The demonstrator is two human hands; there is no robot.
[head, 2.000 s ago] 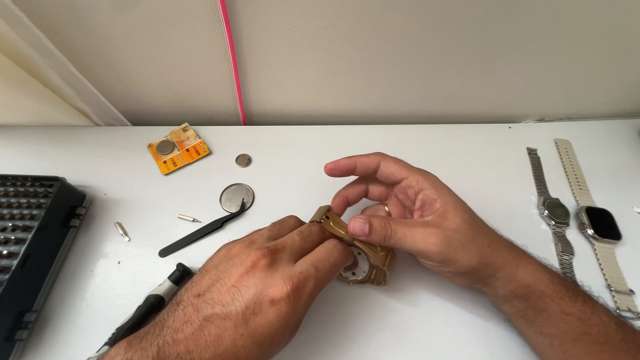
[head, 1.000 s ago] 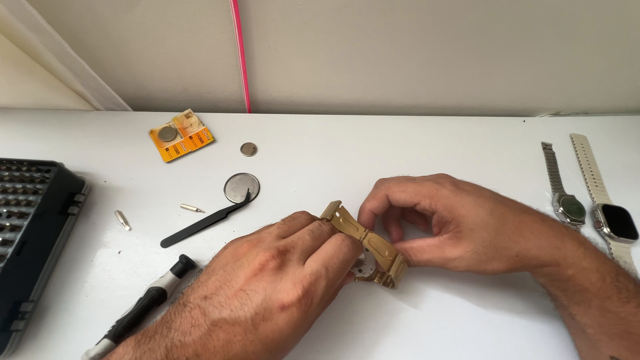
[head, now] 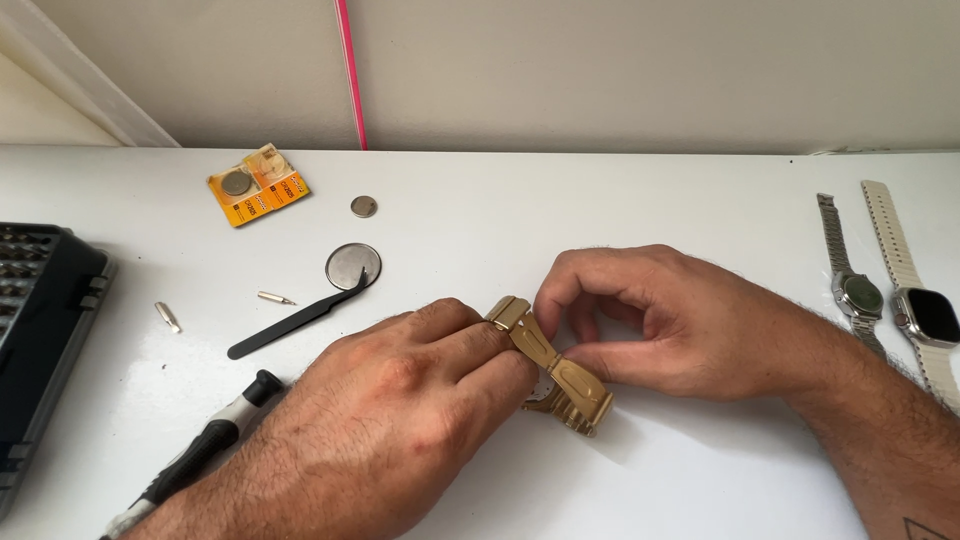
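Note:
A gold-coloured metal wristwatch (head: pixel 574 382) lies partly under my left hand (head: pixel 405 397), its folding clasp uppermost and a pale inner part of the case just visible beneath. The fingers of my left hand hold the watch at its left side; their tips are hidden. At the clasp's right edge is my right hand (head: pixel 652 322), fingers curled and thumb beside the band; whether it grips anything is hidden. Left of the hands, black curved tweezers (head: pixel 292 326) rest with their tip on a round metal case back (head: pixel 353 266). A screwdriver (head: pixel 199 450) lies beside my left forearm.
A coin cell (head: pixel 364 206) and an orange battery blister card (head: pixel 259 185) lie farther back. Two small driver bits (head: pixel 276 298) are at the left, near a black bit case (head: pixel 45 352). A steel wristwatch (head: pixel 857 294) and a smartwatch with a cream band (head: pixel 926 315) lie at the right.
My right hand's raised, spread fingers have come down and curled in beside the watch clasp. The left hand has stayed on the watch. The view has shifted slightly.

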